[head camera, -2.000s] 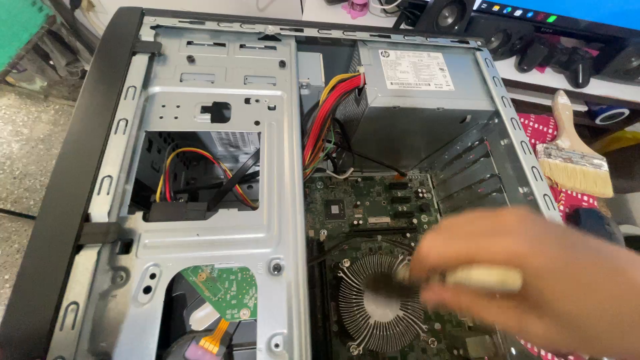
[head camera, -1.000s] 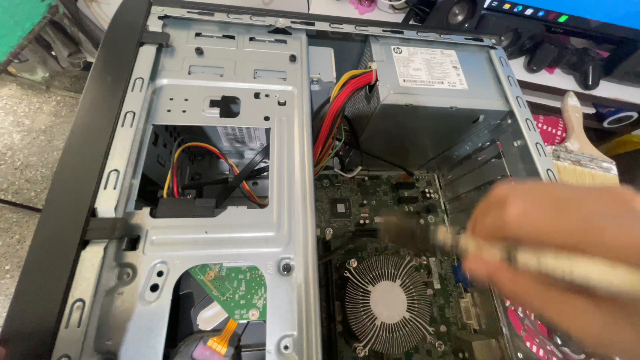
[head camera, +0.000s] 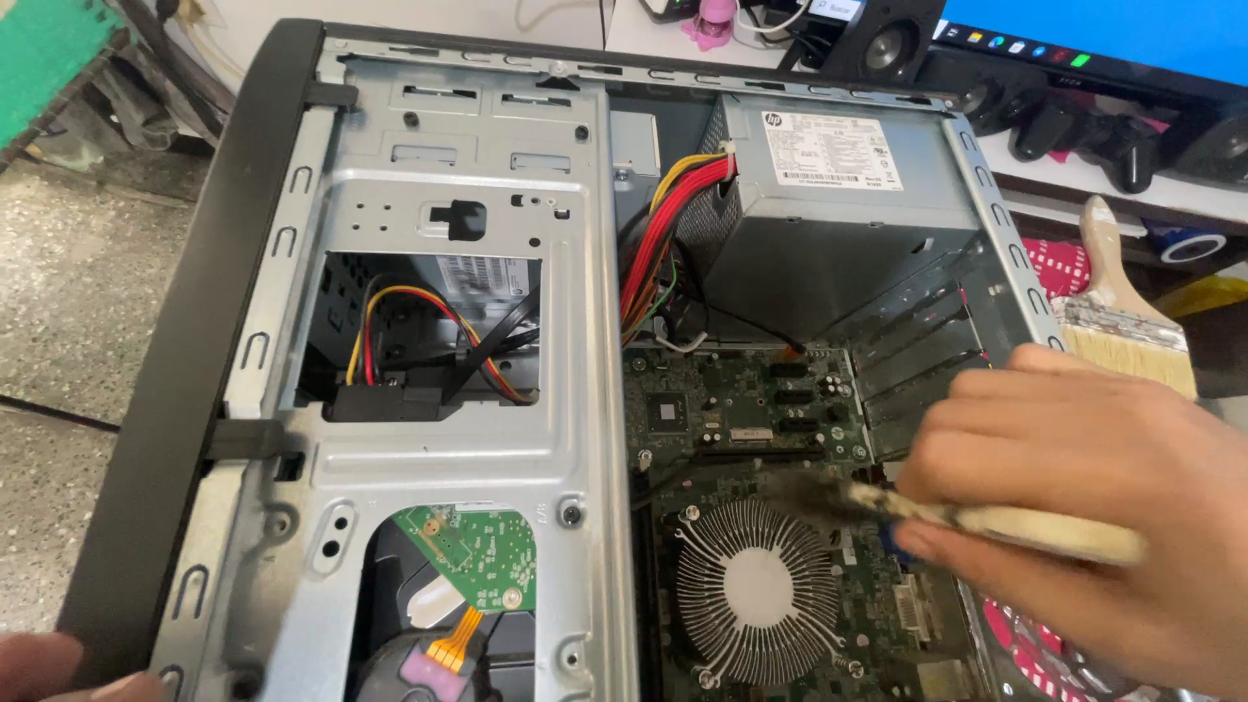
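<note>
An opened desktop computer case lies on its side. My right hand is shut on the pale handle of a small dark-bristled brush, whose blurred bristles are over the motherboard, at the upper right of the round finned CPU heatsink. Whether the bristles touch the board cannot be told. My left hand shows only as fingertips at the bottom left corner, by the black front panel; its grip is hidden. Red, yellow and black cables run from the power supply.
A wide paintbrush with pale bristles lies right of the case on a red patterned cloth. Behind are a speaker, a game controller and a monitor. Inside the case, a hard drive's green circuit board shows through an opening.
The small brush has moved from over the heatsink to the board area above it, with my right hand. My left fingertips now show at the bottom left; the earlier frames do not show them.
</note>
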